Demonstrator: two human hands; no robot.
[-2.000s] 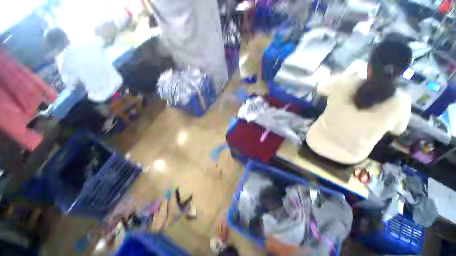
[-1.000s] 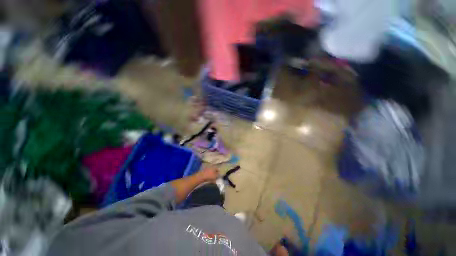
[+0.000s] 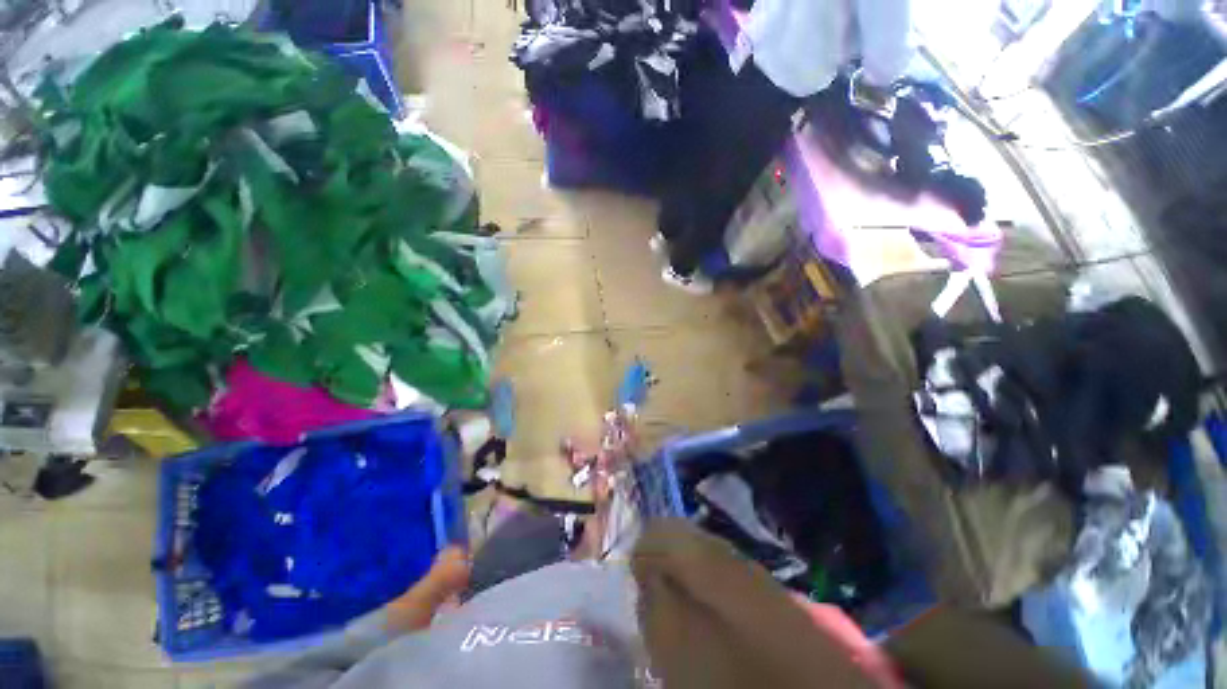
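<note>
A blue crate [image 3: 168,538] filled with royal blue cloth [image 3: 323,525] stands on the floor at the lower left. My left hand [image 3: 439,582] is small and blurred at the crate's lower right corner; whether it touches or grips the rim cannot be told. My grey shirt front fills the bottom middle. My right hand is not in view. A second blue crate [image 3: 659,482] with black and white cloth [image 3: 781,505] stands right of my body, partly hidden by brown cloth [image 3: 720,606].
A large heap of green cloth [image 3: 269,229] lies at left, with pink cloth [image 3: 289,404] below it. Tiled floor [image 3: 552,296] with scraps runs ahead between the heap and dark bundles [image 3: 626,67]. A table [image 3: 875,323] with dark and pink cloth stands at right. Salmon cloth [image 3: 854,646] is low right.
The view has swung left, away from the seated person in a pale top. The crate of blue cloth and the green heap now show fully. My left hand is lower in the picture.
</note>
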